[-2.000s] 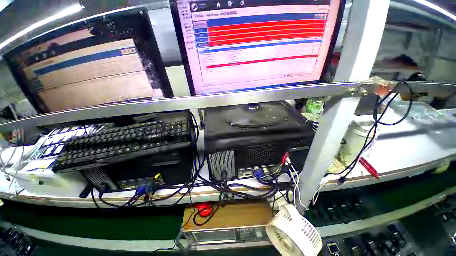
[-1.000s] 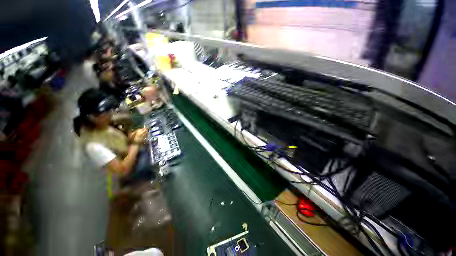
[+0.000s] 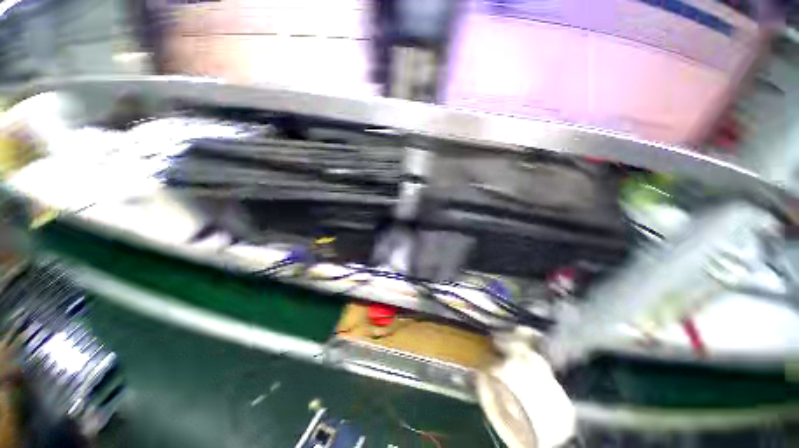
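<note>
Neither of my hands is in the picture, and the frame is badly blurred by motion. Nearest in front of me, at the bottom edge, a test fixture plate point(image 3: 349, 435) lies on the green-matted bench, cut off by the edge. A small dark shape with a pale square, perhaps a phone point(image 3: 323, 433), is on it. Behind it the long grey-silver instrument point(image 3: 407, 366) sits under a wooden board point(image 3: 429, 339). A bright red round thing point(image 3: 381, 314) is on the board. The white desk fan point(image 3: 523, 404) stands right of the instrument.
A white shelf point(image 3: 114, 210) runs above the bench with the blurred keyboard point(image 3: 289, 166), a black computer case point(image 3: 534, 214) and tangled cables. Two monitors show above, the right one pinkish point(image 3: 578, 70). Blurred trays point(image 3: 74, 350) are at the far left. A red thing point(image 3: 693, 336) lies at right.
The view has swung left, then back right. The person seated at the left a second ago is out of clear view, and the fan and right monitor are in view again.
</note>
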